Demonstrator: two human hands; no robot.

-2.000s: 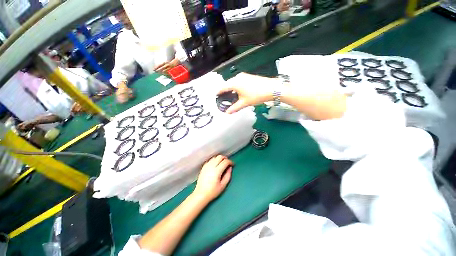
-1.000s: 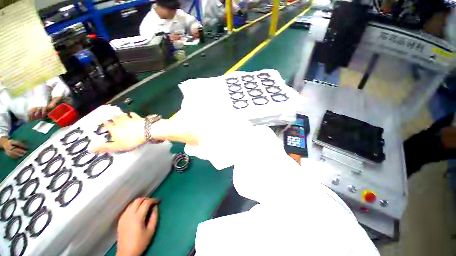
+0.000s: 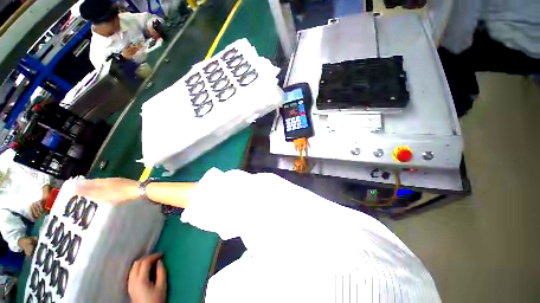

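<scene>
Dark watch case rings (image 3: pixel 56 235) lie in rows on the near white foam stack (image 3: pixel 121 237) at lower left. My right hand (image 3: pixel 109 190) lies over the far end of that stack, palm down; its fingertips are blurred, and whether a ring is under them cannot be told. My left hand (image 3: pixel 147 279), cut by the bottom edge, rests beside the stack's near side with thumb apart and nothing seen in it. A small ring stack (image 3: pixel 172 210) on the green bench is mostly hidden under my right forearm. More rings (image 3: pixel 219 80) lie in three rows on a second foam stack (image 3: pixel 172 139).
At right stands the white bench machine (image 3: pixel 432 121) with a black fixture plate (image 3: pixel 362 83), a handheld controller (image 3: pixel 296 112) and a red-orange button (image 3: pixel 402 154). A red bin (image 3: pixel 52 199) is at far left. People in white coats sit across the bench.
The view has swung right, bringing the machine bed nearer the middle. The rings my right hand held earlier no longer show in it; the hand now lies flatter. My left hand stays beside the stack.
</scene>
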